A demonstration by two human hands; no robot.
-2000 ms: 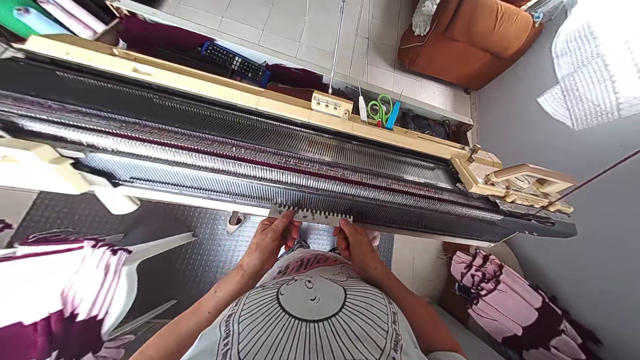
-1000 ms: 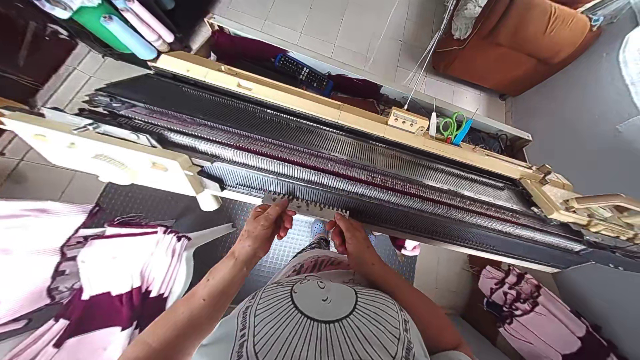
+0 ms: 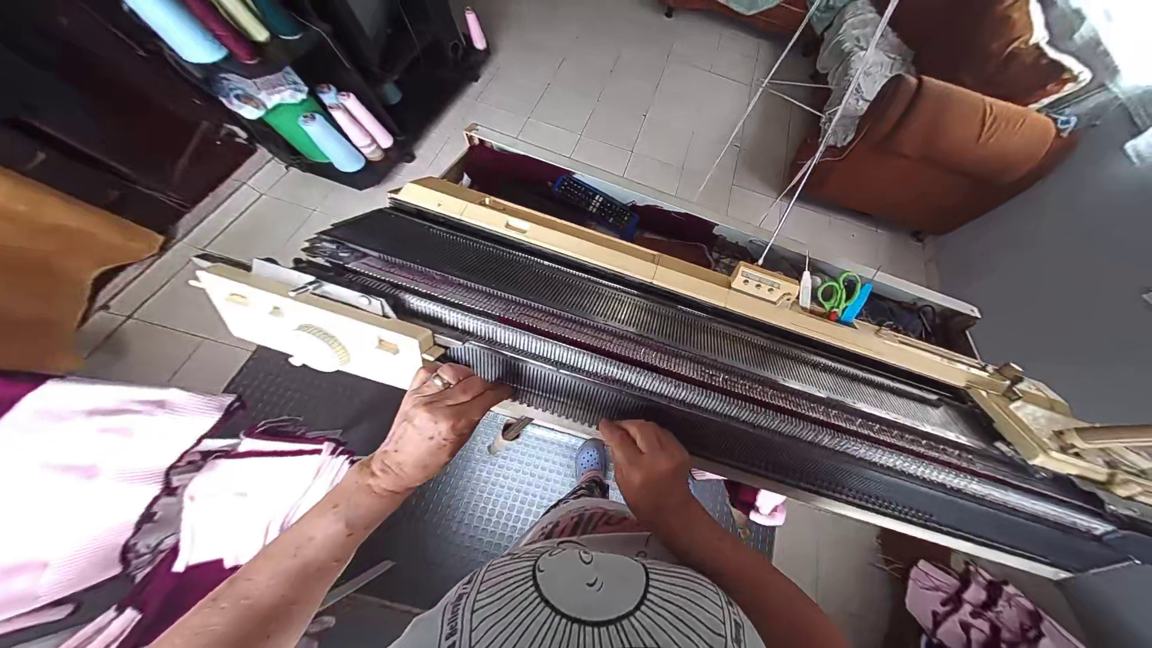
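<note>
A knitting machine with two needle beds [image 3: 774, 387] spans the view, dark knitting lying along the gap between the beds. My left hand [image 3: 441, 418], with a ring on one finger, is at the front edge of the near bed, beside the cream ribber carriage [image 3: 315, 333]. Farther right along that edge is my right hand [image 3: 646, 459], its fingers curled. A toothed needle pusher [image 3: 553, 409] spans between both hands, its ends at my fingers, against the needle butts. Another cream carriage [image 3: 1035, 423] sits at the right end of the machine.
Behind the beds, a trough holds a remote control [image 3: 594, 202], green-handled scissors [image 3: 839, 292] and a blue tool [image 3: 857, 302]. Yarn cones [image 3: 331, 142] stand on a rack at upper left. Pink and maroon knitted pieces [image 3: 261, 495] lie at lower left. Behind is a brown armchair [image 3: 945, 144].
Both hands have moved left along the near bed with the toothed bar, and my left hand is now close beside the ribber carriage. The view has also shifted left.
</note>
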